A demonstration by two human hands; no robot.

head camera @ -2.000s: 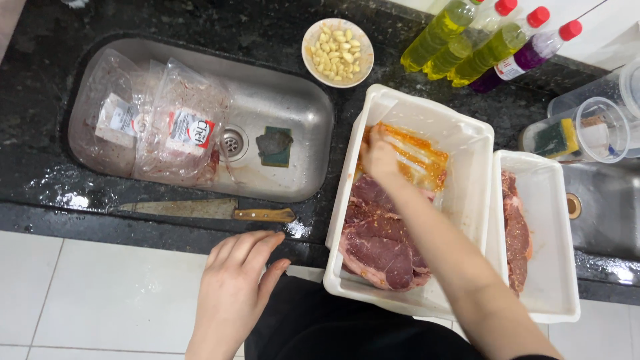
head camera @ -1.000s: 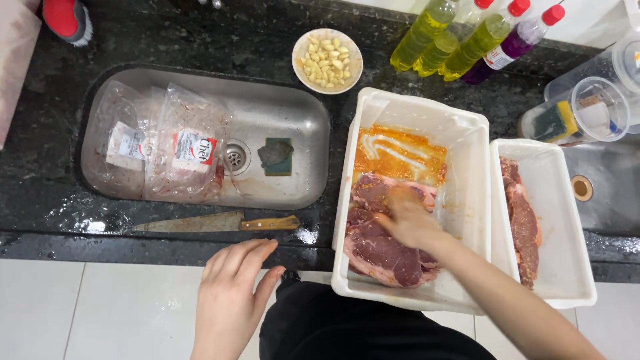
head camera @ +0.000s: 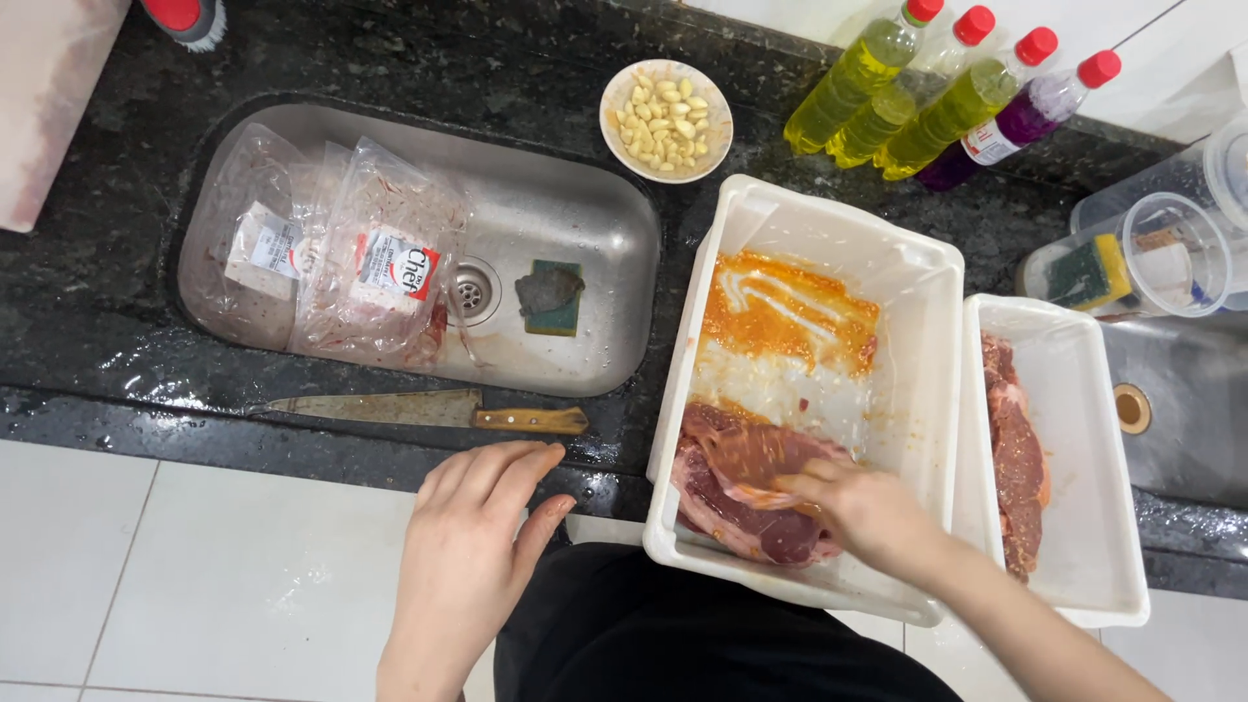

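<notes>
A white plastic tub (head camera: pixel 829 210) holds raw meat slices (head camera: pixel 751 487) at its near end and a smear of orange marinade (head camera: pixel 780 307) on its floor farther back. My right hand (head camera: pixel 858 507) grips the edge of the top slice, fingertips partly hidden by blur and meat. With nothing in it, my left hand (head camera: pixel 492 517) hovers near the counter edge, fingers loosely apart. Close to its fingertips lies a kitchen knife (head camera: pixel 429 409) with a wooden handle. To the right, a second white tub (head camera: pixel 1072 468) contains a long piece of seasoned meat (head camera: pixel 1016 458).
Plastic packages (head camera: pixel 375 244) and a scouring sponge (head camera: pixel 552 300) lie in the steel sink (head camera: pixel 624 244). Behind stand a bowl of peeled garlic (head camera: pixel 666 122) and several red-capped bottles (head camera: pixel 853 78). Plastic containers (head camera: pixel 1175 253) sit by another sink (head camera: pixel 1185 390); a brush (head camera: pixel 190 19) is upper left.
My right hand has moved from the marinade at the tub's far end onto the meat, then nearer me. The upper slice is now shifted and partly folded toward the near end. My left hand stays empty.
</notes>
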